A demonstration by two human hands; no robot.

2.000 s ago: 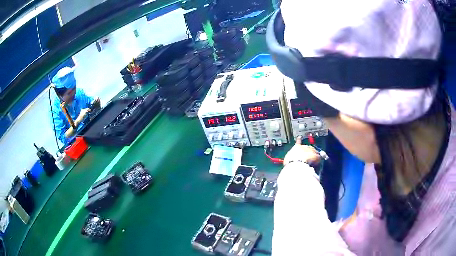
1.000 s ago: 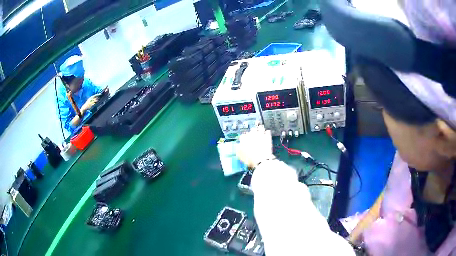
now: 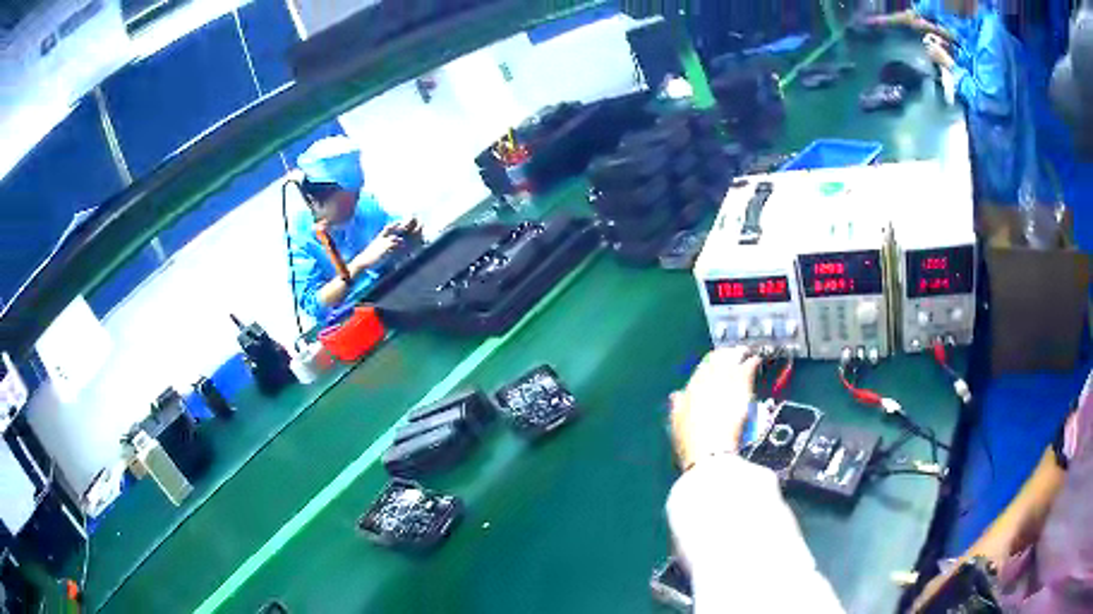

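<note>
My right hand (image 3: pixel 716 408), in a white sleeve, reaches to the bench just below the leftmost power supply (image 3: pixel 749 294). Its fingertips are blurred and I cannot tell if they grip anything. A blue-and-white sliver, probably a card (image 3: pixel 759 420), shows at its right edge; the hand hides the rest. An open unit lies right of the hand, its ringed half (image 3: pixel 787 434) beside a darker half (image 3: pixel 833 462). Another unit's corner (image 3: pixel 672 582) shows left of my sleeve, mostly hidden. My left hand is not in view.
Red-fronted leads (image 3: pixel 865 396) run from the supplies. Two loose units (image 3: pixel 536 399) (image 3: pixel 410 513) and black blocks (image 3: pixel 434 432) lie left. A black tray (image 3: pixel 479 276), stacked trays and a worker in blue are beyond. A person's forearm (image 3: pixel 1028 516) is at the right edge.
The view has swung right, so the bench appears shifted left against the nearby person, who is mostly out of frame. My right hand moved from the supply clips to the leftmost supply, now lower over the card.
</note>
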